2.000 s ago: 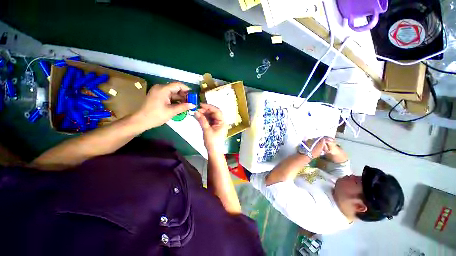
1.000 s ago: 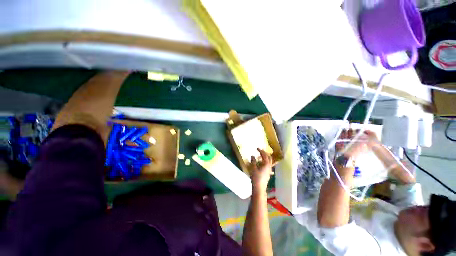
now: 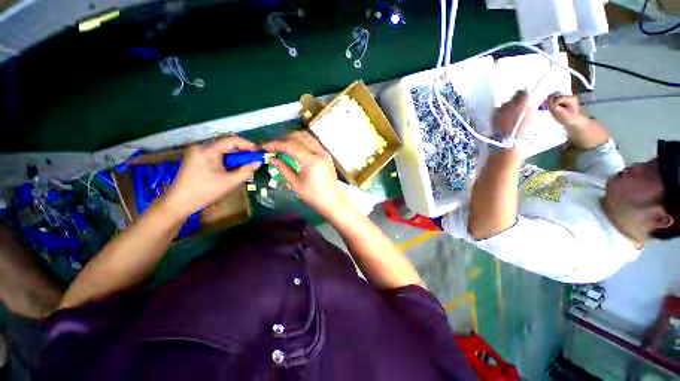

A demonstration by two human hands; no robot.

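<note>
My left hand (image 3: 200,177) holds a blue cylinder (image 3: 243,159) in its fingertips, lying roughly level. My right hand (image 3: 312,174) meets the cylinder's right end, its fingertips closed on a small cream pad (image 3: 269,158) there. The green tape roll (image 3: 286,161) shows partly behind my right fingers. The open pad box (image 3: 349,135), full of cream pieces, stands right of my right hand. The brown carton (image 3: 230,211) with blue cylinders is partly hidden by my left hand and forearm.
Wired metal parts (image 3: 360,46) lie singly on the dark green belt (image 3: 224,82). A white foam bin (image 3: 411,160) of silvery tangle stands to the right, white cables over it. A coworker (image 3: 552,223) works beyond it. Joined blue units (image 3: 56,223) are heaped far left.
My left hand has come back from the belt side and now holds a blue cylinder. My right hand has left the pad box and met it. The view has shifted, showing more belt.
</note>
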